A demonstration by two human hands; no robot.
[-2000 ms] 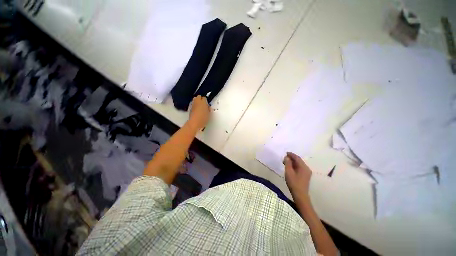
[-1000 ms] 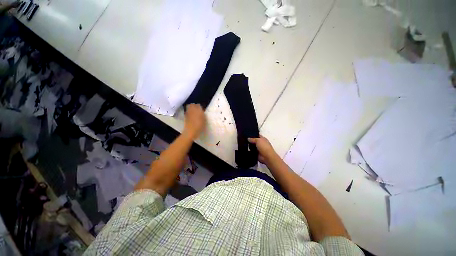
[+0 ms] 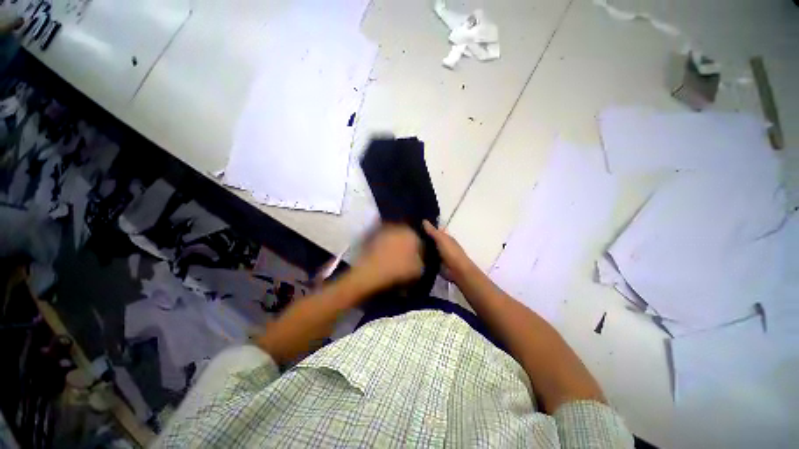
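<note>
Narrow black cut pieces lie together on the white table at its near edge, in front of my body, their angled ends pointing away from me. They overlap, and their lower ends are partly hidden by my hands. My left hand is blurred and closed around the pieces from the left. My right hand grips them at their right side.
White paper sheets lie at the left and in an overlapping heap at the right. A crumpled white scrap, a brown block and a yellowish stick lie farther back. Scraps cover the floor. Part of a person's hand shows at far left.
My left hand has brought the left narrow piece rightward and toward me, onto the other piece. My right hand has moved from the paper to the pieces and holds them.
</note>
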